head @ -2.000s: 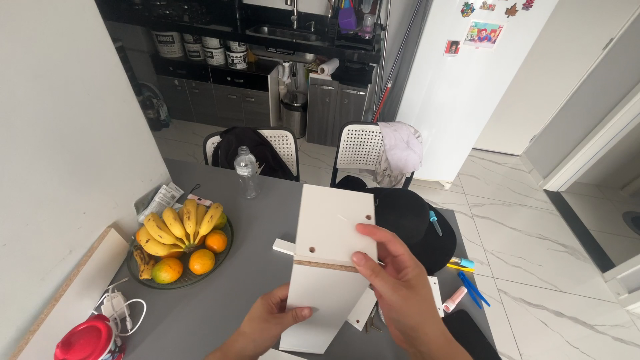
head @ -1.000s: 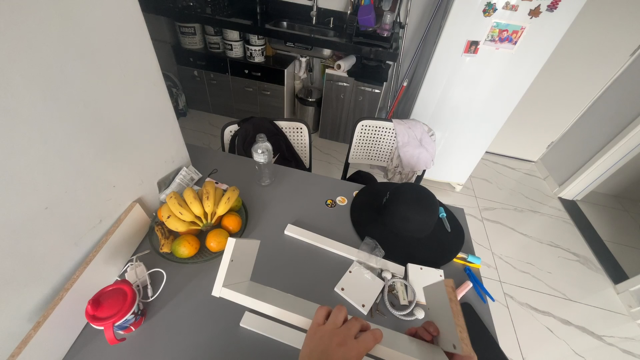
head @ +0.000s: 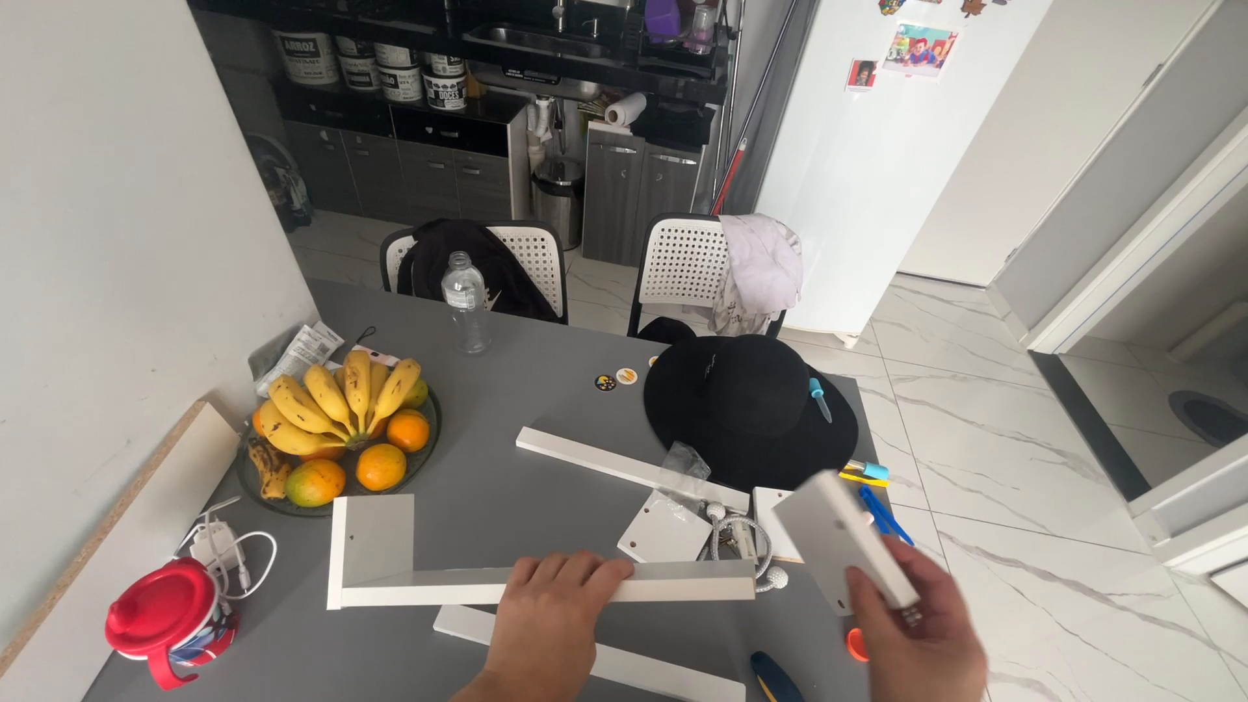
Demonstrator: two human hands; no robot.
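Observation:
My left hand [head: 554, 614] grips the long edge of a white L-shaped board assembly [head: 448, 586], its short end panel standing up at the left. My right hand [head: 921, 624] holds a small white panel with drilled holes [head: 843, 546], tilted, past the right end of the assembly. Small metal hardware shows by the right fingertips. Behind the assembly lie a long white strip [head: 629, 470], a square white piece with holes [head: 664, 527], a clear plastic bag [head: 685, 468] and a coiled white-grey cord [head: 741, 536]. Another white strip [head: 634, 663] lies in front, partly behind my left hand.
A fruit plate [head: 429, 448], a red-lidded cup [head: 166, 609] and a white charger cable [head: 219, 546] are at the left. A clear bottle [head: 466, 302] stands farther back. A black hat [head: 756, 409], blue tool handles [head: 885, 517] and a dark blue handle [head: 775, 678] are at the right.
The L-shaped assembly has turned to lie nearly level across the view. The small holed panel is now raised in my right hand, which has moved right. Two seconds ago both hands held white boards together.

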